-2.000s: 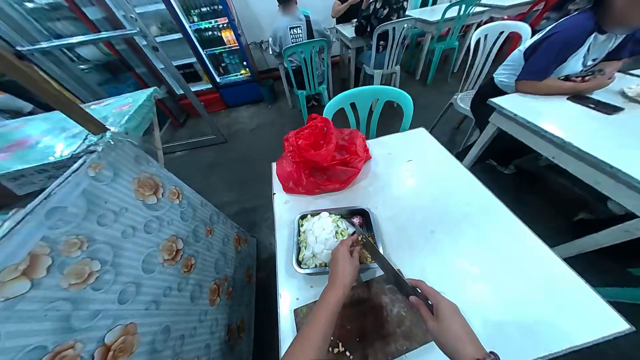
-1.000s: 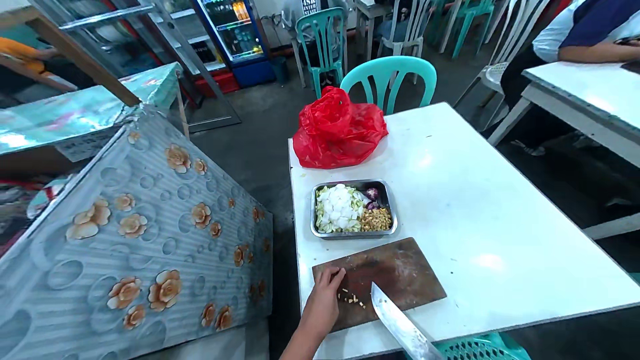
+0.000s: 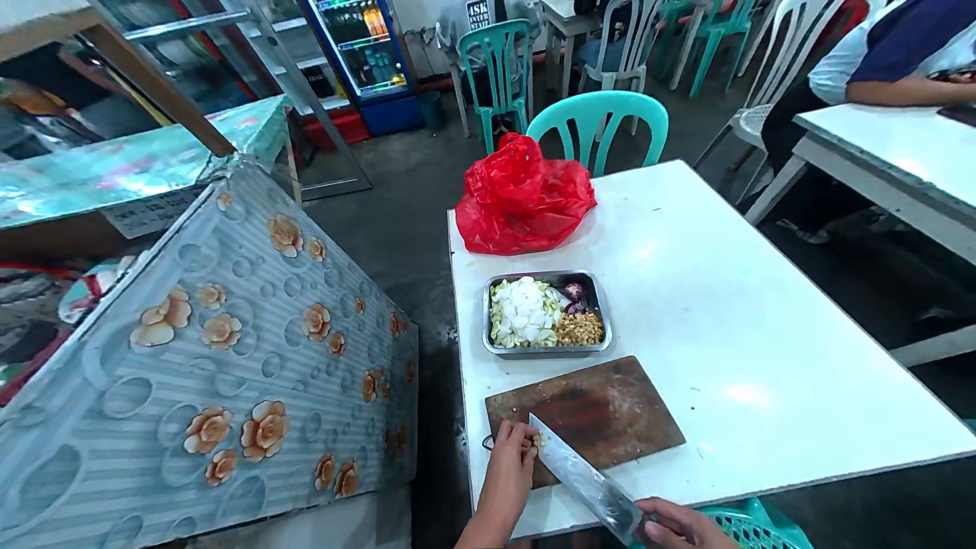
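Note:
My right hand (image 3: 675,524) holds the handle of a large kitchen knife (image 3: 583,476), its blade lying flat and low over a dark wooden cutting board (image 3: 610,408). At the board's left side, the fingertips of my left hand (image 3: 515,457) meet beside the blade, against small chopped pale bits (image 3: 539,441); whether they grip any is unclear. Beyond the board sits a rectangular metal tray (image 3: 545,351) with chopped white and pale green vegetables (image 3: 526,311), chopped light brown bits (image 3: 579,329) and purple onions (image 3: 573,292).
A red plastic bag (image 3: 522,200) stands on the white table (image 3: 732,305) behind the tray. Green plastic chairs (image 3: 602,114) are beyond and below the table. A flower-patterned partition (image 3: 252,366) is at left. A seated person (image 3: 900,61) is at another table on the right.
Two seconds ago both hands and the knife were at the tray; now they are at the board. Since one second ago, my left fingers have closed in beside the blade and the small bits.

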